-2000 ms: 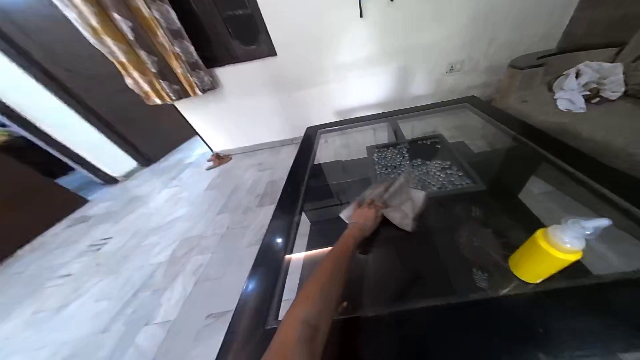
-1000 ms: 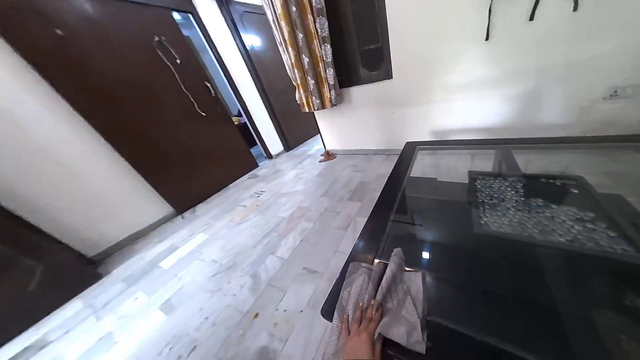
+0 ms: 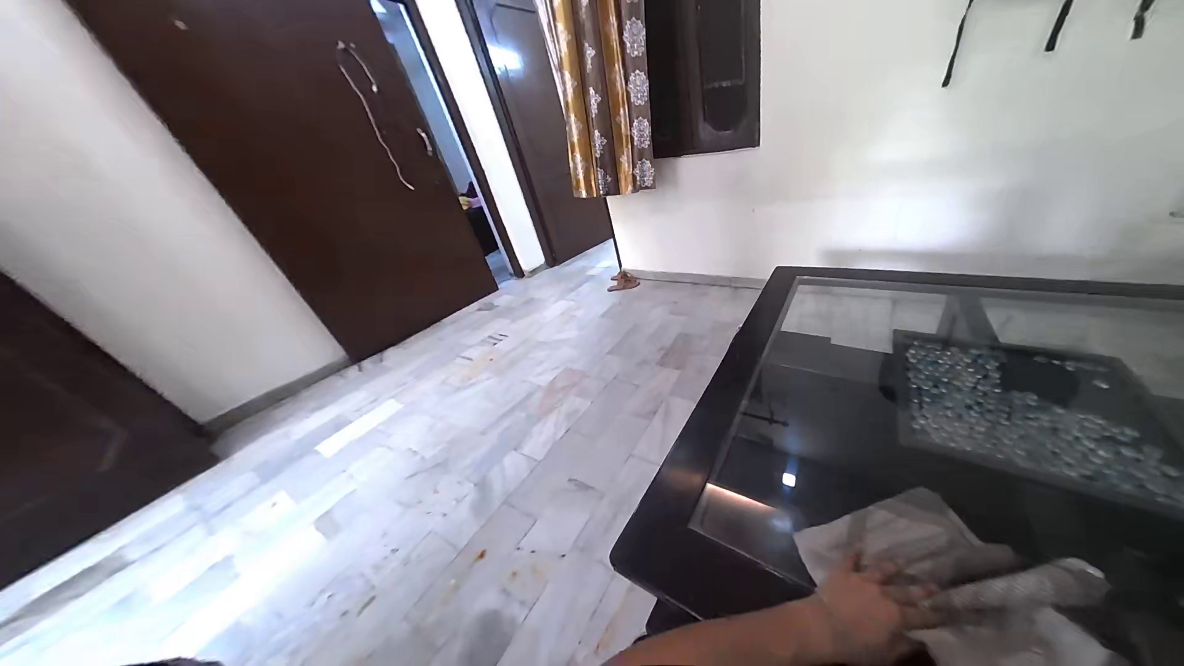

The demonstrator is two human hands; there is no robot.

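At the lower right, my left hand (image 3: 865,606) lies on a crumpled, light grey cloth (image 3: 911,527), its fingers spread and slightly blurred over the folds. The cloth rests on the glass top of a dark-framed table (image 3: 694,462), close to the near left corner. My forearm comes in from the bottom edge, across the frame of the table. Beyond the cloth, a dark panel with many small shiny pebbles (image 3: 990,398) shows through the glass. My right hand is out of view.
Pale marble-tiled floor (image 3: 518,444) spreads left of the table. Dark brown doors (image 3: 314,166) stand at the back left, one partly open. A patterned curtain (image 3: 610,102) hangs by a dark window. A small brown object (image 3: 623,280) lies on the floor by the white wall (image 3: 860,176).
The view has swung left since the first frame, and the yellow bottle has left it. From the table's left edge a second ago, my left hand and the cloth have moved right over the glass.
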